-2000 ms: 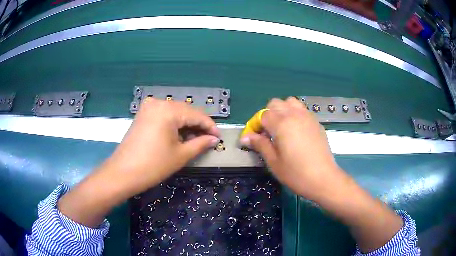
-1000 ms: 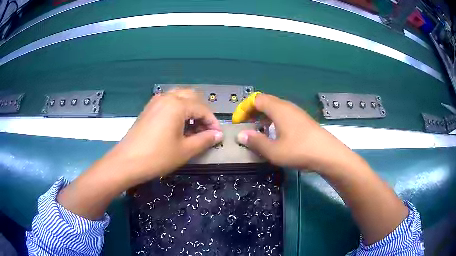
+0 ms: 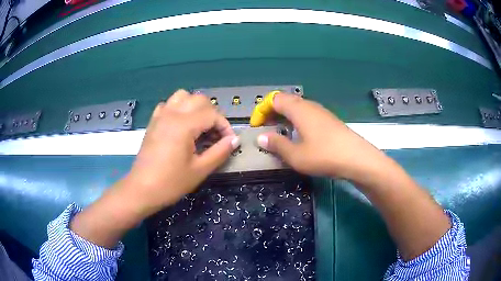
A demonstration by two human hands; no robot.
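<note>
A grey four-position plate [image 3: 248,160] lies on top of the plate stack, behind the parts tray. My left hand [image 3: 184,145] is over its left part, thumb and index fingertips together at one round centre. Whether they pinch a ring cannot be seen. My right hand [image 3: 316,137] is over its right part, thumb on the plate beside another centre, index finger in a yellow finger cot [image 3: 265,108] raised apart from the thumb; nothing shows between them. Small rings [image 3: 257,232] lie scattered in the black parts tray [image 3: 220,258]. My hands hide the plate's ends.
The green conveyor belt [image 3: 329,66] with white stripes runs across behind the stack. One plate [image 3: 250,100] lies on it just behind my hands, others to the left [image 3: 101,116] and right [image 3: 407,102]. The glossy green worktop [image 3: 71,186] flanks the tray.
The plates on the belt have moved right. My right index finger has lifted away from the plate, while its thumb stays near a centre. My left hand remains at its centre.
</note>
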